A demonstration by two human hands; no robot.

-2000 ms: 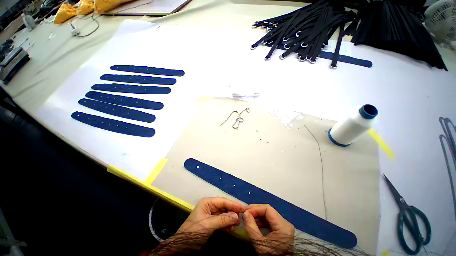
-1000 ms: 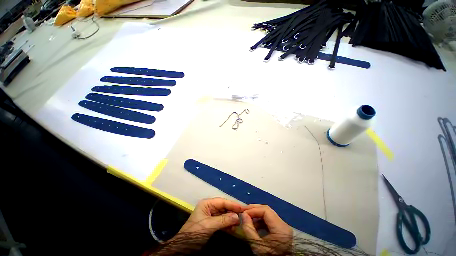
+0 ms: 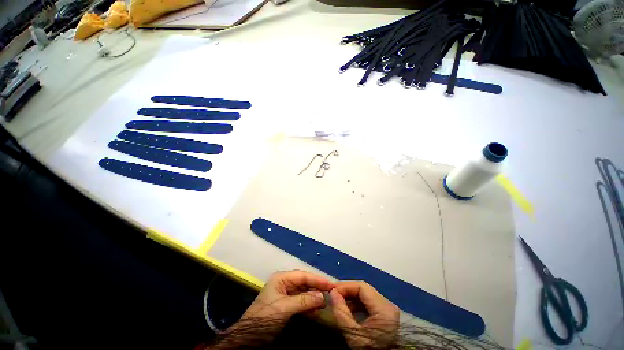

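A dark blue strap piece (image 3: 362, 273) with small pale dots lies slantwise on the beige board (image 3: 390, 212). My left hand (image 3: 291, 302) and my right hand (image 3: 362, 311) meet at the fingertips just below the strap, at the board's front edge. Thumbs and forefingers of both are pinched together; something tiny and greyish may be between them, too small to tell. Dark hair strands cross over both wrists. A thin dark thread (image 3: 442, 239) runs down the board behind the strap.
Several blue strap pieces (image 3: 167, 145) lie in a row at left. The white thread cone (image 3: 475, 171) stands at right, with green-handled scissors (image 3: 562, 301) nearer me. A thin bent cord (image 3: 320, 166) lies mid-board. Black straps (image 3: 417, 48) are heaped at the far side.
The view has shifted very slightly. My hands stay pinched together in nearly the same place; the strap, cone and scissors have not visibly moved on the table.
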